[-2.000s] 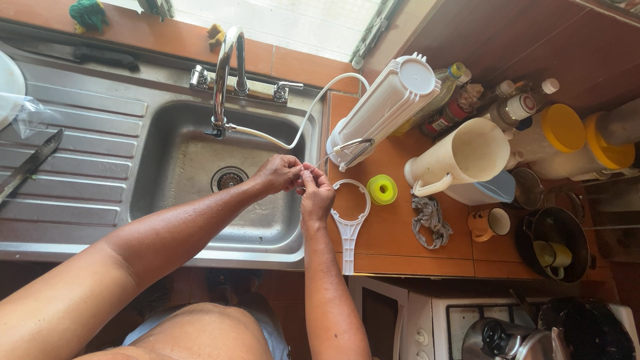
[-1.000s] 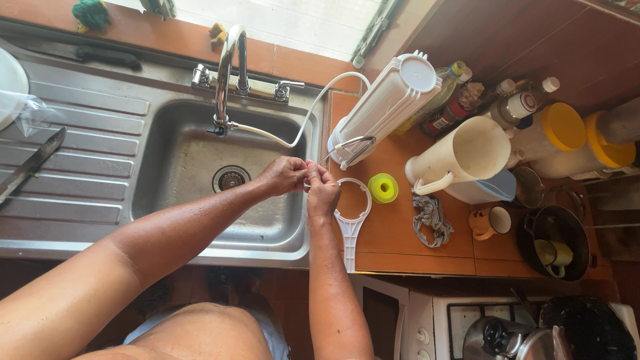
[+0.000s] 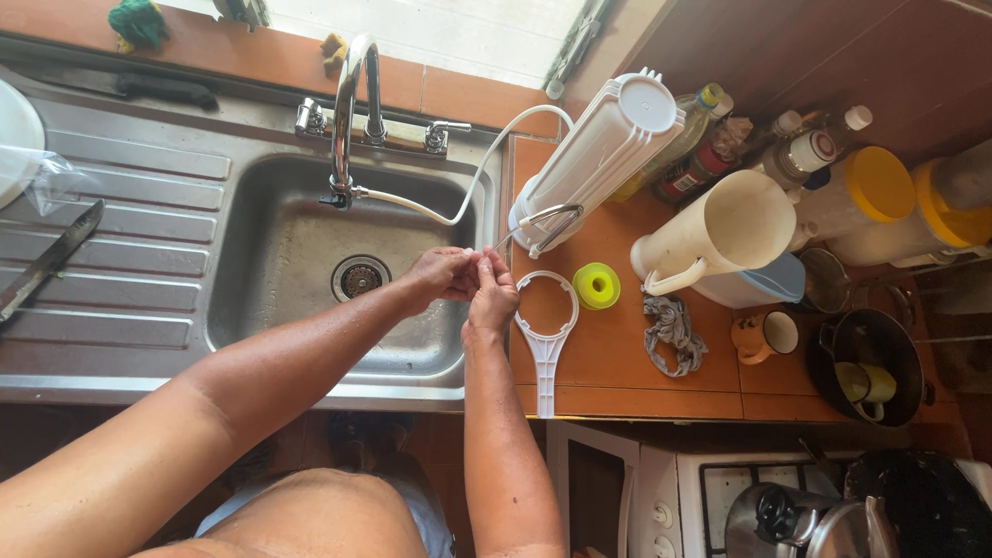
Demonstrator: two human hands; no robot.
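My left hand (image 3: pixel 448 275) and my right hand (image 3: pixel 492 294) meet fingertip to fingertip above the right edge of the steel sink (image 3: pixel 418 333). Both pinch a small thing mostly hidden by the fingers, near the end of a thin rod or tube (image 3: pixel 508 237) that leads to the water filter. The white countertop water filter (image 3: pixel 593 159) stands just beyond, with a small chrome spout (image 3: pixel 559 221). A white hose (image 3: pixel 473 182) links it to the chrome faucet (image 3: pixel 341 132). Beside my right hand lie a white plastic filter wrench (image 3: pixel 545 349) and a yellow-green tape roll (image 3: pixel 596 286).
Two knives, one dark-handled (image 3: pixel 167 89) and one with a bare blade (image 3: pixel 50 260), lie at the left. Right of the filter are a cream pitcher (image 3: pixel 717 232), a grey cloth (image 3: pixel 673 333), an orange mug (image 3: pixel 763 336), a dark pot (image 3: pixel 868 368) and bottles. A stove (image 3: pixel 690 496) stands below.
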